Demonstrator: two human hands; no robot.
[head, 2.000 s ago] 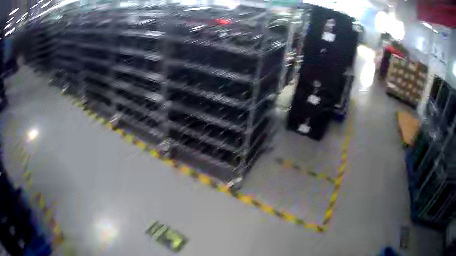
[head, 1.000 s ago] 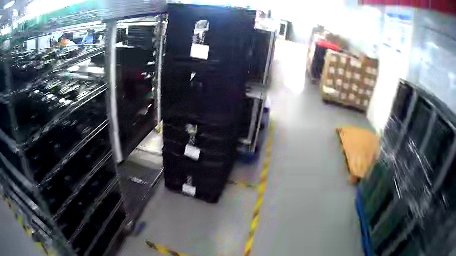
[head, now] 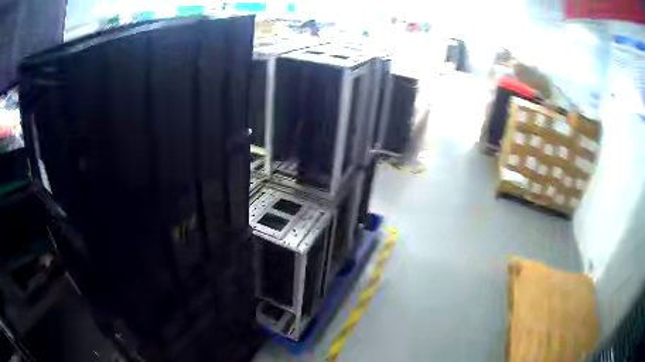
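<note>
Neither of my hands is in view. A tall stack of black turnover bins (head: 155,177) stands nearest in front of me, filling the left half. Just right of it and partly hidden by it, grey-black PCB magazine racks (head: 283,219) stand stacked on a blue pallet (head: 318,318). The lower near rack shows two dark square holes on top. The picture is somewhat blurred.
A yellow-black tape line (head: 364,297) runs beside the pallet. Grey floor (head: 438,247) lies right of it. A pallet of brown cartons (head: 548,159) stands by the right wall, with a flat orange-brown board (head: 551,311) nearer. A red-topped dark stack (head: 513,92) stands behind the cartons.
My view has moved forward past the long black shelving. The black bin stack is now much closer and farther left, and the magazine racks behind it have come into view.
</note>
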